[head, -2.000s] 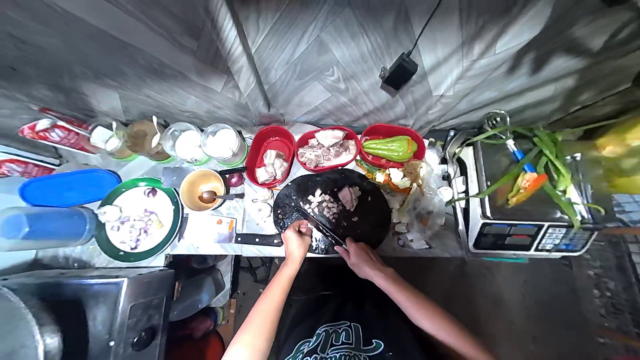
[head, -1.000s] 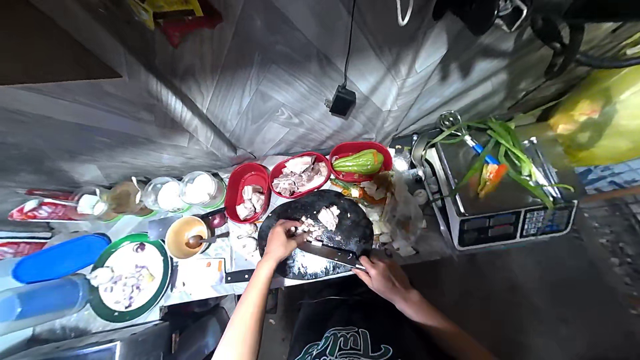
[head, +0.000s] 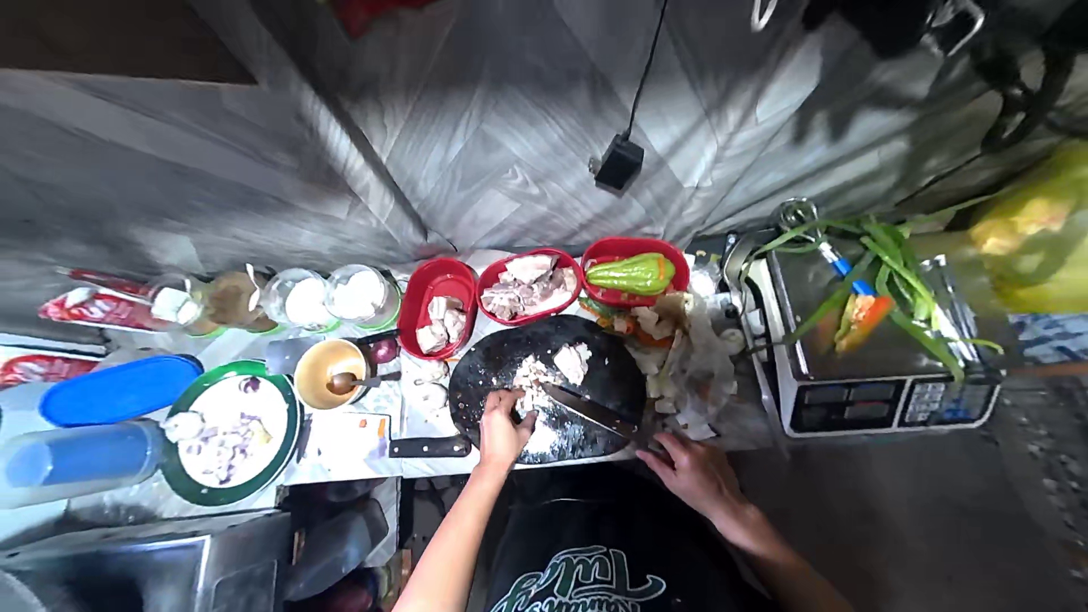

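Note:
A round black cutting board [head: 476, 374] lies at the counter's edge, with small chopped pale pieces of meat [head: 531, 374] and one larger chunk [head: 571, 363] on it. My right hand [head: 687, 469] is closed around the handle of a kitchen knife [head: 591, 410], whose blade points up and left across the board towards the chopped pieces. At the board's lower left, my left hand [head: 505, 422] has bent fingers touching the board beside the pieces; whether it pinches any cannot be told. Another knife's black handle [head: 429, 447] lies left of the board.
Behind the board stand red bowls of meat [head: 487, 280] and a red bowl with a green chayote [head: 631, 276]. A green-rimmed plate of chopped onion [head: 174, 467] and a beige cup [head: 316, 401] stand left. At right are vegetable scraps and a kitchen scale [head: 803, 408] bearing greens.
The knife blade has swung: a second ago it lay nearer the board's front edge, and now its tip points up towards the chopped pieces. The view has shifted.

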